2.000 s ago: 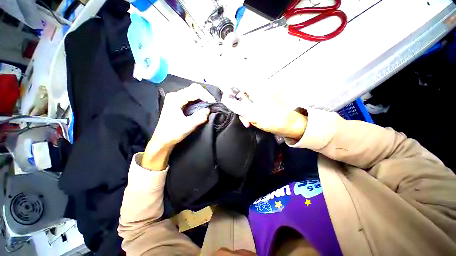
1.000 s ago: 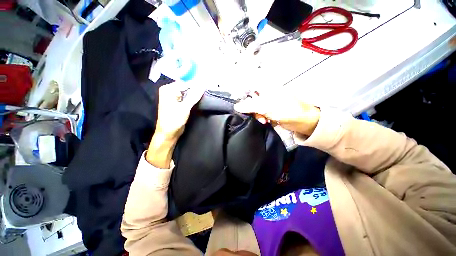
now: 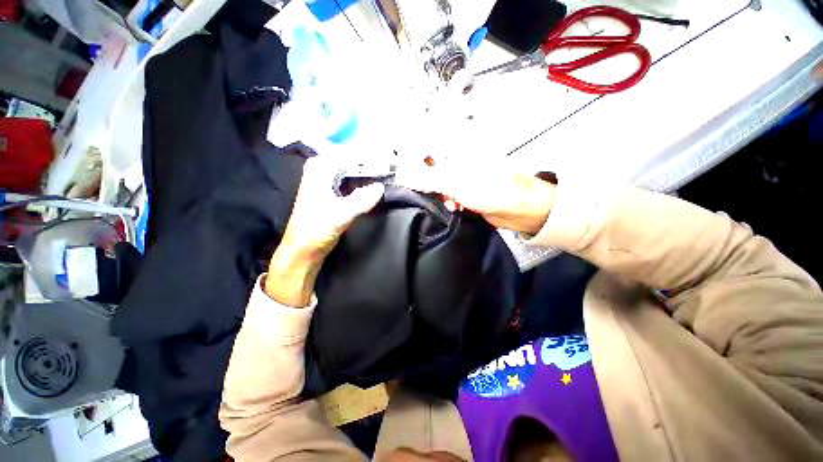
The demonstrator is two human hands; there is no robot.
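Note:
The black garment (image 3: 198, 235) spreads over the table edge on the left and over my lap. Its smoother, shinier leather-like panel (image 3: 365, 280) lies below and between my hands. My left hand (image 3: 316, 212) grips the folded seam edge (image 3: 361, 178) of the garment between thumb and fingers. My right hand (image 3: 487, 198) pinches the same edge a little to the right. Its fingers are washed out by glare, and I cannot tell if a small tool is in it.
Red-handled scissors (image 3: 596, 50) lie on the white machine table (image 3: 668, 99) beside a black pad (image 3: 523, 23). Metal machine parts (image 3: 445, 59) and a light-blue round object (image 3: 338, 122) are ahead. A grey motor-like machine (image 3: 50, 361) is at left.
Compared with one second ago, my left fingers have curled over the seam edge, which now folds up at them. My right hand has shifted slightly left. The garment stays in both hands.

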